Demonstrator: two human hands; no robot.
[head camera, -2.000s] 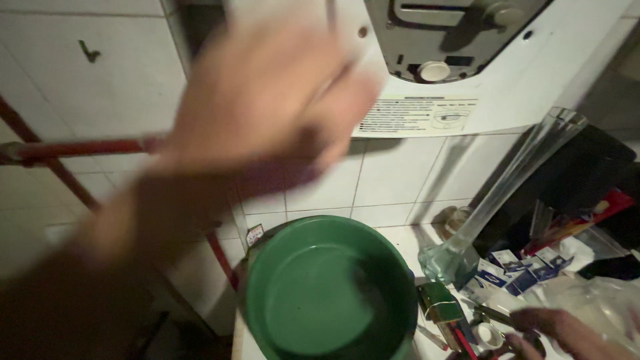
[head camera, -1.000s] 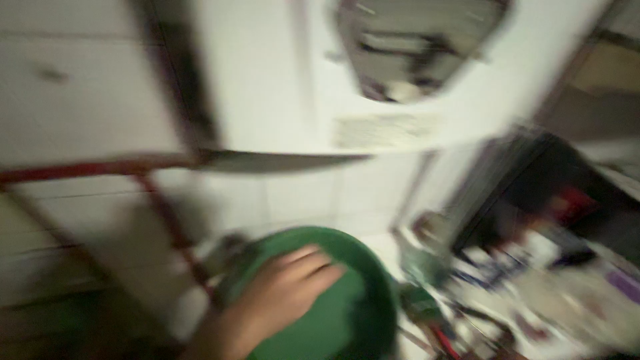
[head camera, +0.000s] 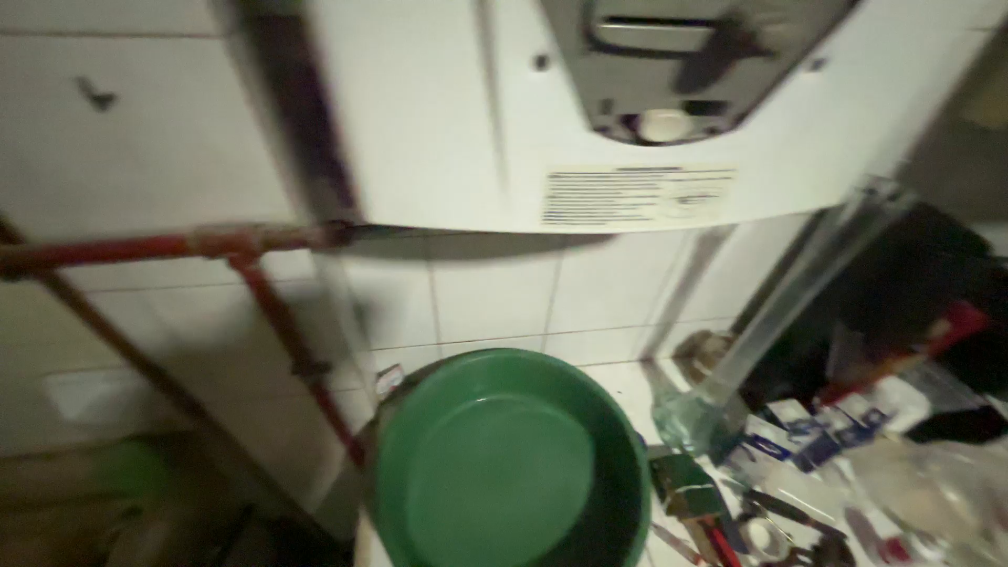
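Note:
Neither of my hands shows in the head view now. A round green plastic basin (head camera: 504, 472) stands on a white surface at the bottom centre, and nothing can be made out inside it. Above it on the tiled wall hangs a white appliance casing (head camera: 425, 118) with a printed label (head camera: 638, 197). Its grey front panel (head camera: 654, 71) has a pale round knob (head camera: 664, 125). Right of the basin stands a tall clear glass vase (head camera: 693, 409) with a long narrow neck.
Red pipes (head camera: 142, 250) run along the wall at the left. Small blue-and-white boxes (head camera: 819, 437), a green box (head camera: 689, 484), a dark-handled tool (head camera: 795, 512) and a clear plastic bag (head camera: 929, 488) crowd the right side. A small hook (head camera: 96, 94) sits on the upper left tiles.
A hand was in front of the appliance two seconds ago and over the basin one second ago; it is out of view now. The other hand, earlier at the lower right, has also left the view.

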